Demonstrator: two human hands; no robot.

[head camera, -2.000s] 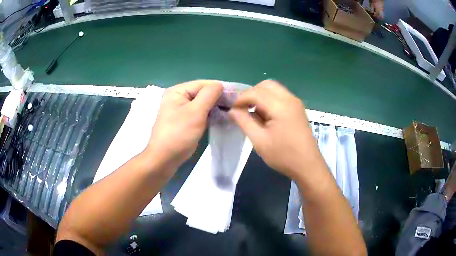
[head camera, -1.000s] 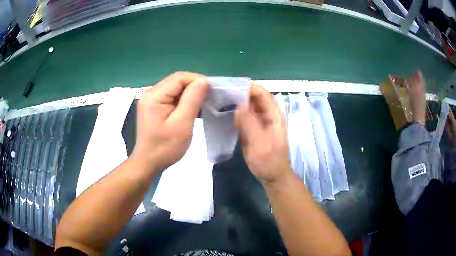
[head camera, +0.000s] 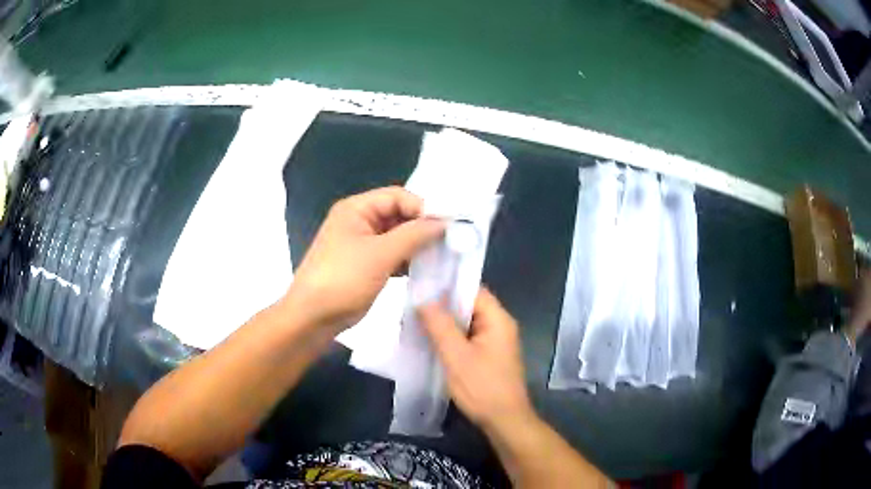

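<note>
A translucent packing sleeve (head camera: 420, 401) is held lengthwise over the working stack of white empty sleeves (head camera: 463, 167) at the centre. My left hand (head camera: 368, 248) pinches the sleeve near its upper end. A small round shape (head camera: 463, 236) shows there beside the left fingertips. My right hand (head camera: 477, 353) grips the sleeve lower down, thumb on top. What is inside the sleeve is blurred and partly hidden by my fingers. Filled sleeves (head camera: 635, 277) lie side by side to the right.
A reserve stack of empty sleeves (head camera: 239, 220) lies left of centre. Clear ribbed trays (head camera: 81, 239) are at far left. The green conveyor belt (head camera: 430, 57) runs beyond a white rail (head camera: 535, 134). A small carton (head camera: 819, 239) and another person's grey sleeve (head camera: 807, 392) are at right.
The held sleeve has come down from upright above the stack to lying over it. My right hand has moved from the sleeve's mouth down along its length. The view has shifted.
</note>
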